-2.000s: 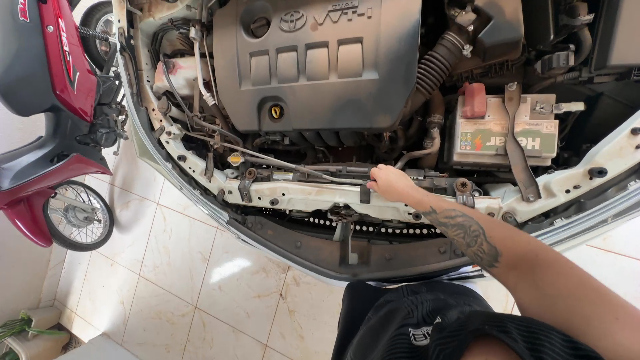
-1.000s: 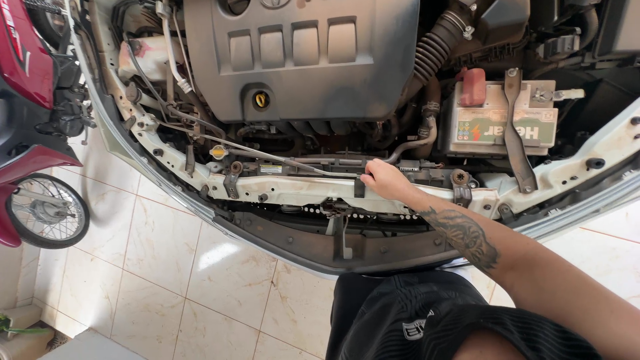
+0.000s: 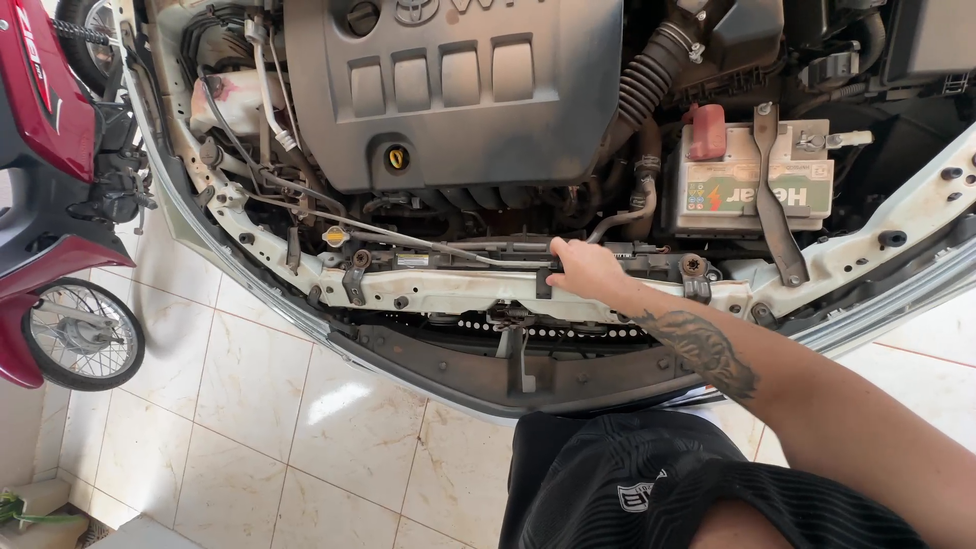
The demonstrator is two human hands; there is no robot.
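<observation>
My right hand (image 3: 587, 268) reaches in from the right over the front crossmember (image 3: 450, 291) of a car's engine bay. Its fingers are closed around the end of the thin metal hood prop rod (image 3: 427, 244), beside a black clip (image 3: 543, 283) on the crossmember. The fingers hide the rod's tip. From there the rod runs left, low above the radiator's top edge, towards the bay's left side. My left hand is out of view.
Behind the rod lie the plastic engine cover (image 3: 457, 145) and the yellow-capped radiator filler (image 3: 335, 236). A battery (image 3: 793, 179) with a metal hold-down bracket (image 3: 768, 175) sits at right. The hood latch (image 3: 509, 313) is below the crossmember. A red motorcycle (image 3: 46, 122) stands left.
</observation>
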